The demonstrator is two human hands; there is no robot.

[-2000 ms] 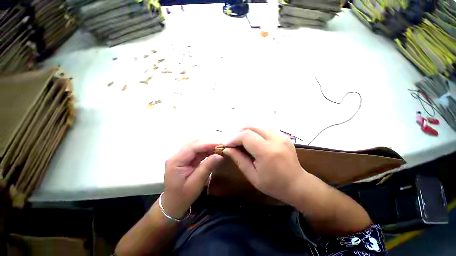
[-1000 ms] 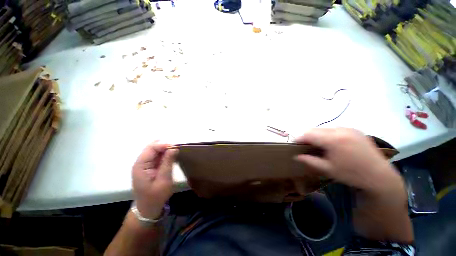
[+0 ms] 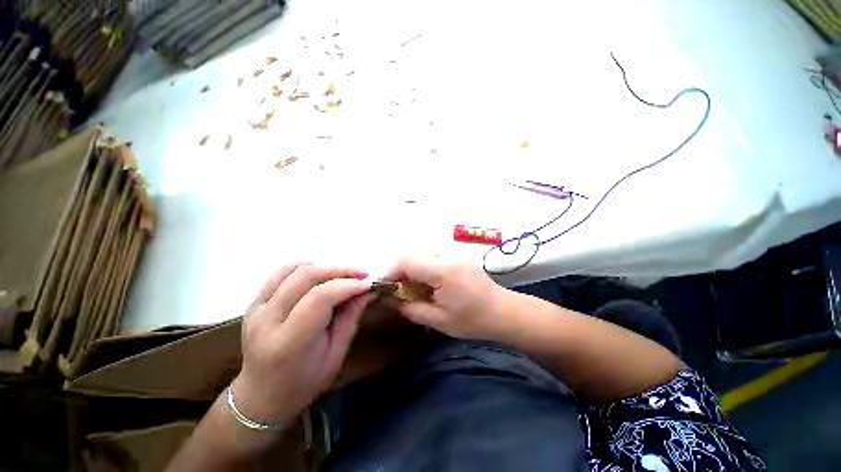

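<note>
My left hand (image 3: 304,332) and my right hand (image 3: 447,297) meet at the table's front edge, both pinching the brown fabric piece (image 3: 175,365). A small tan binding end (image 3: 412,291) shows between my fingertips. The piece stretches left from my hands along the table edge; its part under my hands is mostly hidden. The red hand tool (image 3: 478,234) lies on the table just beyond my right hand. The pink thread snips (image 3: 546,190) lie farther out, tied to a looping dark cord (image 3: 636,171).
Stacked brown pieces (image 3: 69,244) stand at the left. Grey pieces (image 3: 207,28) lie stacked at the far left. Tan binding offcuts (image 3: 295,95) are scattered over the white table (image 3: 443,92). A red and pink tool shows at the right rim. A dark chair or box is below right.
The brown piece has swung from the right to the left. My right hand has moved in beside my left. The red tool now shows on the table, and the view has shifted.
</note>
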